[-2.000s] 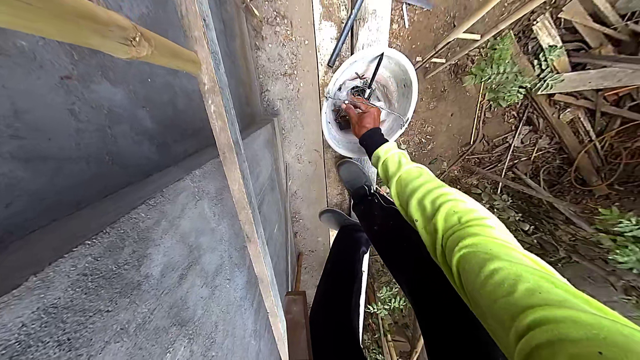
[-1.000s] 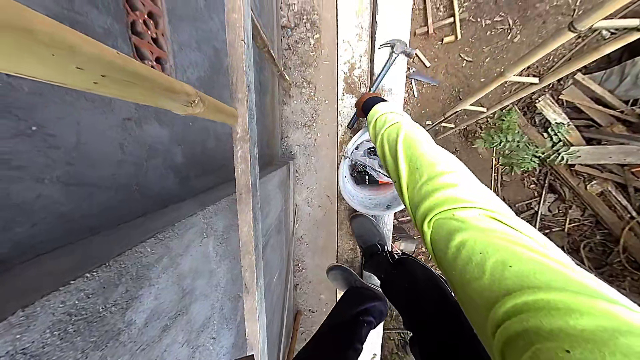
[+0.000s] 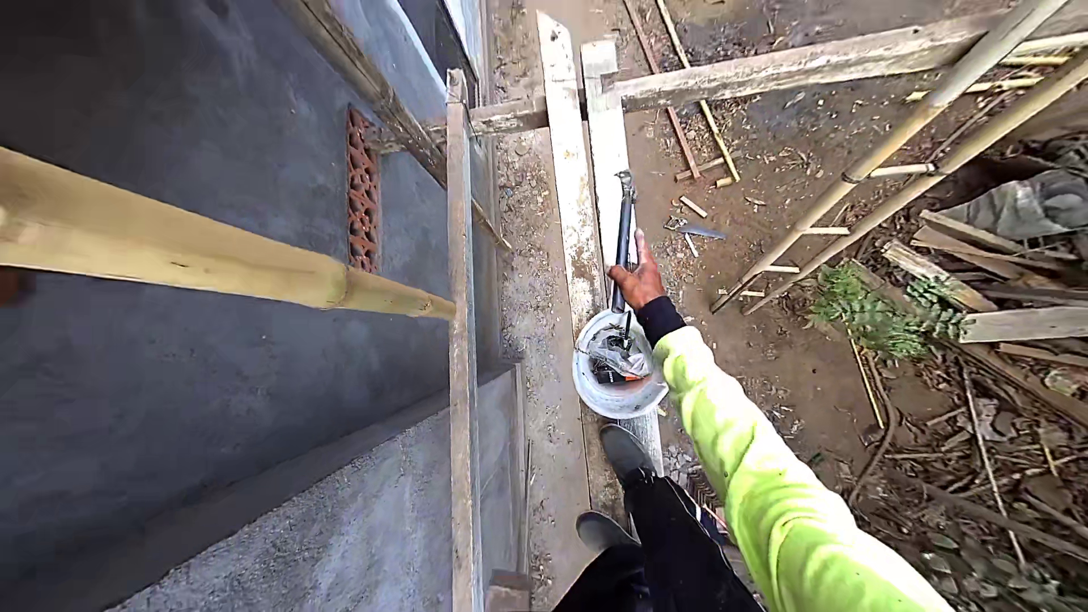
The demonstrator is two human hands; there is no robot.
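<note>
My right hand, in a lime-green sleeve with a dark cuff, is at the handle of a claw hammer. The thumb and fingers lie about the handle's lower part, and one finger points forward. The hammer's head points away from me over the pale scaffold plank. Just below the hand stands a white plastic bucket on the planks, with a clear plastic bag and dark items inside. My left hand is out of view.
A bamboo pole and an upright timber stand at the left, before a grey rendered wall. A timber crossbeam passes by the planks. Bamboo ladder, saw-like blade and scrap wood are at the right, below.
My right hand was in the bucket two seconds ago, then moved out past its rim to the hammer. The view has shifted to show more of the planks ahead.
</note>
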